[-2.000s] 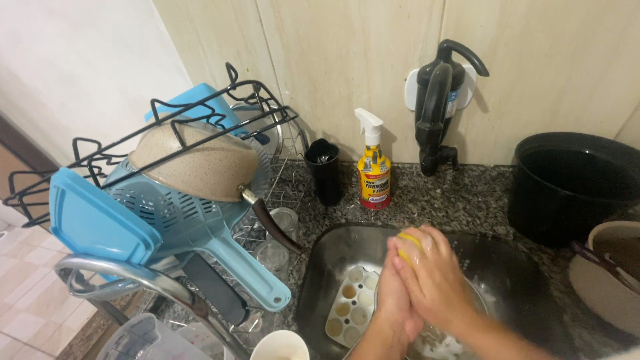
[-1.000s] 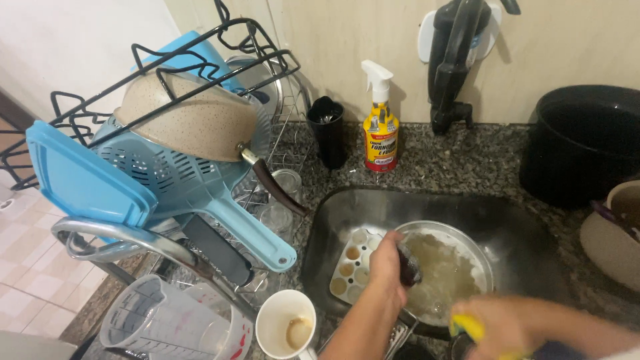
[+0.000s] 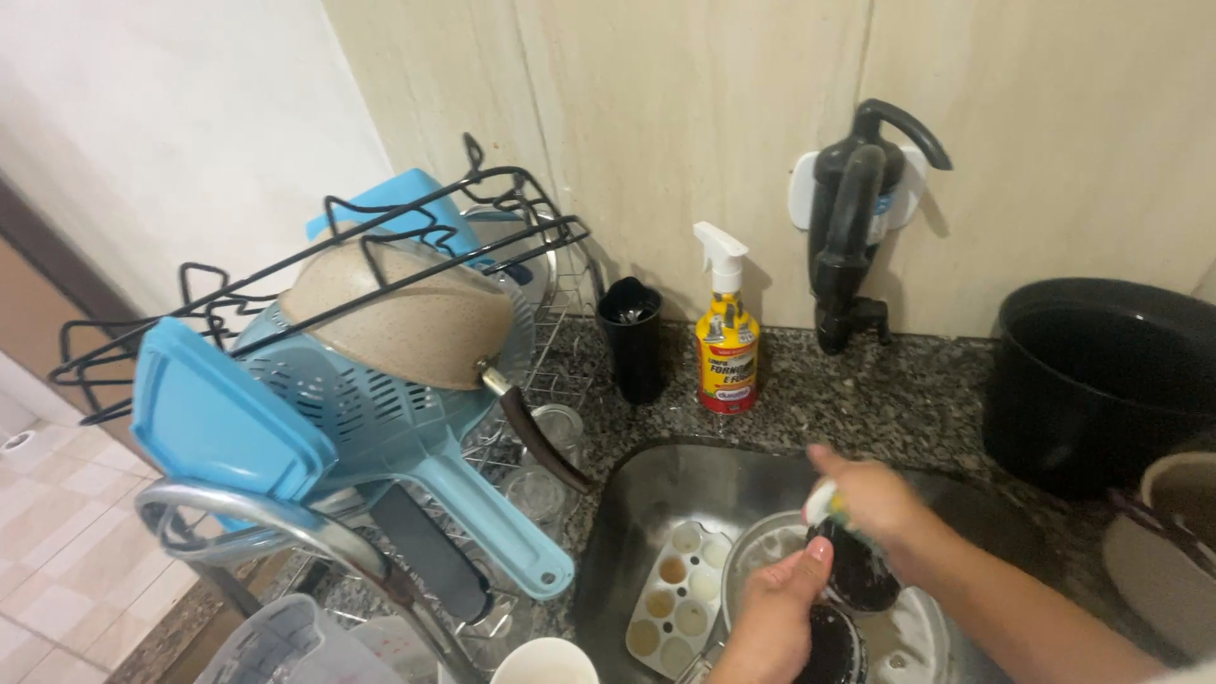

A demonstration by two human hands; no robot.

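My left hand (image 3: 779, 608) grips a dark round item (image 3: 860, 570), possibly a lid or small cup, over the sink. Pressed to that item is a yellow-green sponge (image 3: 840, 511) in my right hand (image 3: 869, 494). Beneath both hands, a round metal pan (image 3: 921, 636) lies in the stainless steel sink (image 3: 655, 475). Another dark round piece (image 3: 828, 651) shows just below my left hand. To the left of the pan, a white tray with round cavities (image 3: 676, 598) rests in the sink, some cavities holding brownish residue.
At left, a dish rack (image 3: 332, 532) holds a speckled pan (image 3: 408, 323), a blue colander (image 3: 484, 513) and a black stove grate (image 3: 313, 249). Behind the sink stand a spray bottle (image 3: 728, 351) and a black cup (image 3: 632, 342). A black pot (image 3: 1092, 399) is at right, a white mug (image 3: 544, 662) in front.
One second ago my hands were apart, the sponge in my right hand at lower right; now they are together over the pan, the sponge against the dark item.
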